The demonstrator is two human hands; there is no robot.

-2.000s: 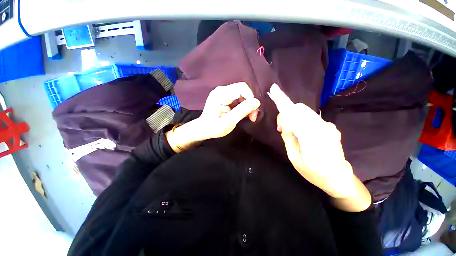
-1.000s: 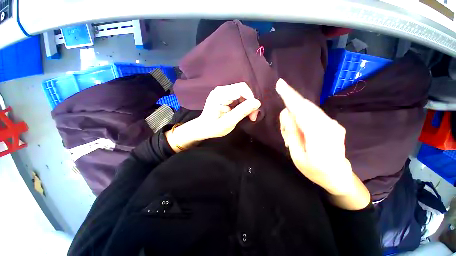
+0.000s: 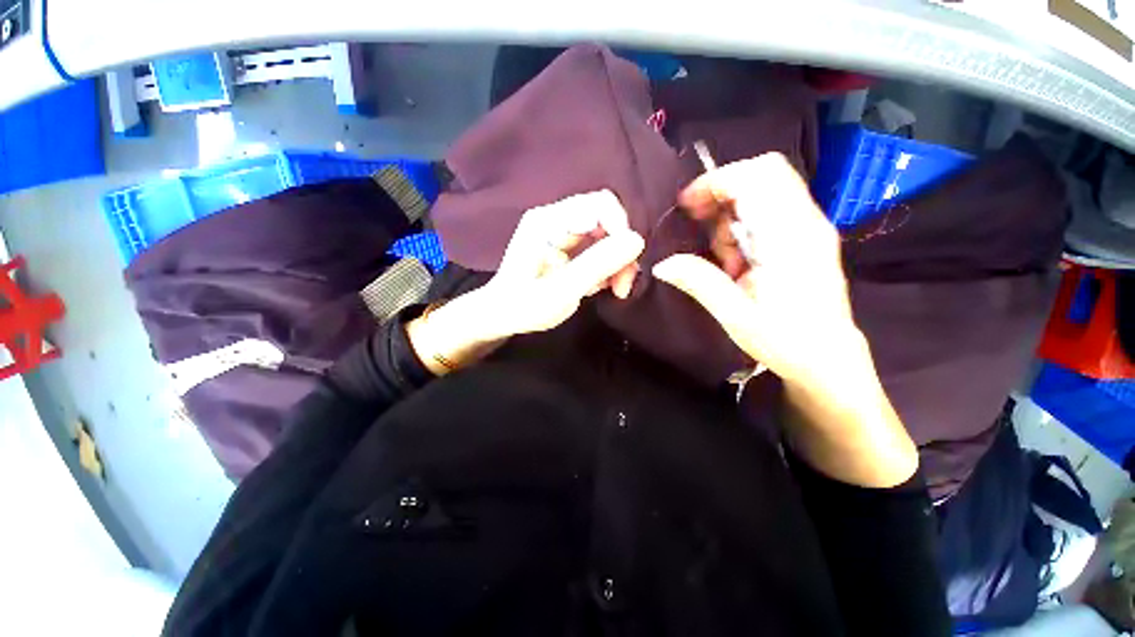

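Observation:
A maroon garment piece (image 3: 548, 156) lies over my lap, with a small pink thread loop (image 3: 656, 121) near its upper seam. My left hand (image 3: 566, 259) pinches the cloth between thumb and fingers. My right hand (image 3: 759, 255) is raised just right of it, thumb apart and fingers curled around a small pale, slim object (image 3: 705, 154) that sticks out above them; what it is cannot be told. A fine thread seems to run between the two hands.
Maroon garment bundles lie at left (image 3: 249, 280) and right (image 3: 952, 324), over blue crates (image 3: 199, 199). A white machine table edge (image 3: 498, 25) crosses the top. Red stools stand at far left (image 3: 25, 317) and far right (image 3: 1089, 317). Loose pink thread lies on the right bundle.
My right hand has turned and its fingers have curled, with the pale slim object now showing above them. My left hand has stayed nearly in place on the cloth.

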